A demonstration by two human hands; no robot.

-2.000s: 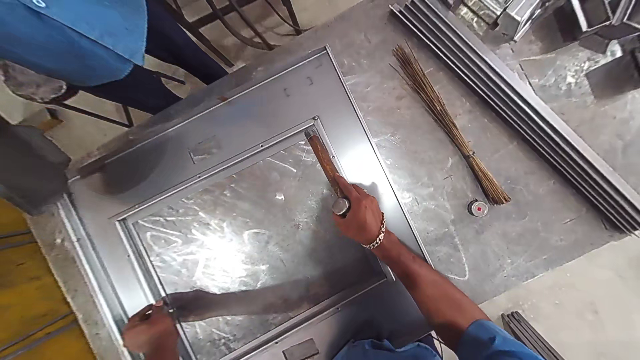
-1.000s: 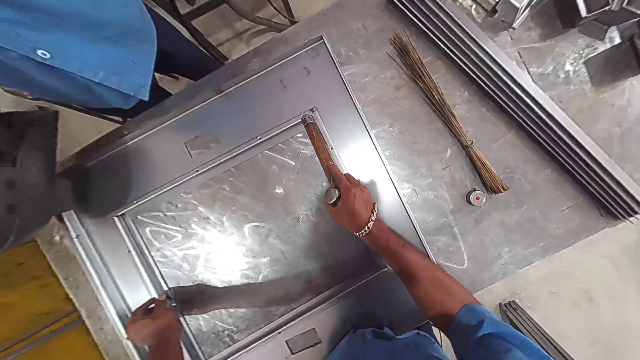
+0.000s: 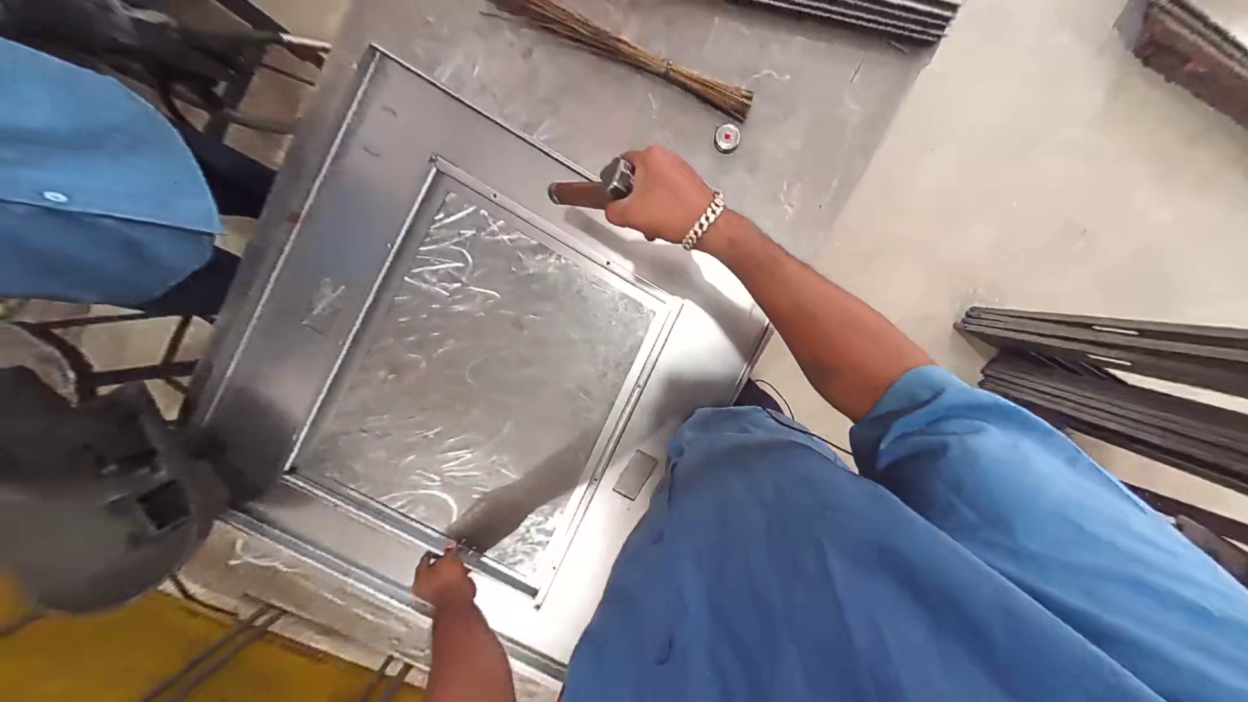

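Observation:
A sheet-metal frame [image 3: 390, 127] with a rectangular opening lies flat on a scratched metal table [image 3: 809, 185]. My right hand [image 3: 665, 193], with a chain bracelet at the wrist, is closed on a hammer [image 3: 585, 194] with a brown handle and a steel head, held over the frame's upper right side. My left hand [image 3: 447, 577] is at the lower strip of the opening, its fingertips on or close to the inner edge; whether it pinches a small piece there cannot be made out. A small rectangular cutout [image 3: 635, 474] shows in the frame near my blue shirt.
A bundle of thin brown sticks [image 3: 634, 57] and a small round tin [image 3: 727, 137] lie beyond my right hand. Dark metal profiles [image 3: 1121, 380] are stacked at the right, more [image 3: 868, 12] at the top. A person in blue [image 3: 93, 185] stands at left, beside a dark, blurred object [image 3: 97, 497].
My right hand and the hammer have moved away from the corner of the opening, out over the frame's outer side. The view has turned and shifted strongly. My left hand remains at the opening's edge.

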